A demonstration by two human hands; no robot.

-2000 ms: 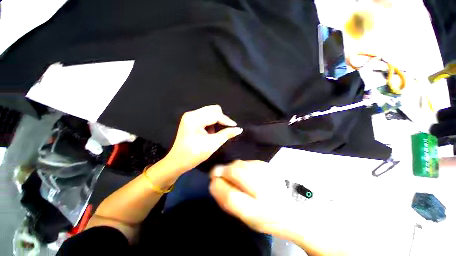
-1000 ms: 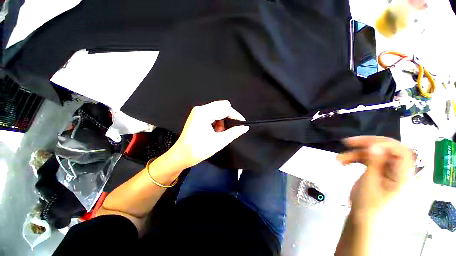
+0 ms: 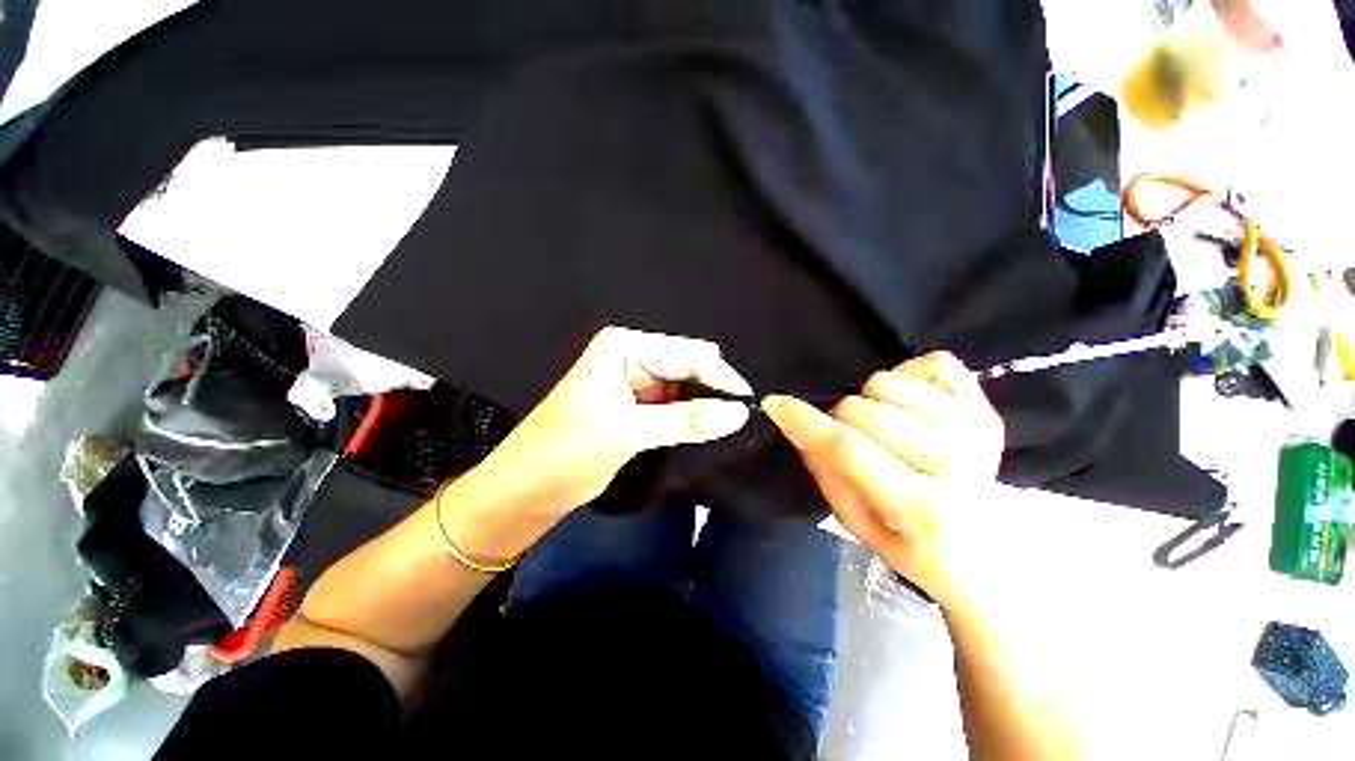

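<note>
The black garment (image 3: 595,193) is spread over the white table and its near edge hangs over my lap. My left hand (image 3: 654,402) pinches a narrow fold of its edge between thumb and fingertips. My right hand (image 3: 907,454) is at the right end of that fold, its index fingertip almost touching my left fingertips, the other fingers curled. No needle or thread can be made out, so what the right hand holds is unclear. A white strip with dark marks (image 3: 1085,353) lies across the cloth just right of my right hand.
At the right are orange-handled scissors (image 3: 1263,268), a phone (image 3: 1086,164), a green box (image 3: 1311,509), black snips (image 3: 1196,537), a dark blue faceted object (image 3: 1300,666) and a blurred yellow object (image 3: 1171,78). A grey-black bag (image 3: 223,424) is at the lower left.
My right hand has come back from the right and now meets my left fingertips at the fold. My left hand keeps its pinch. The snips, covered a second ago, show again.
</note>
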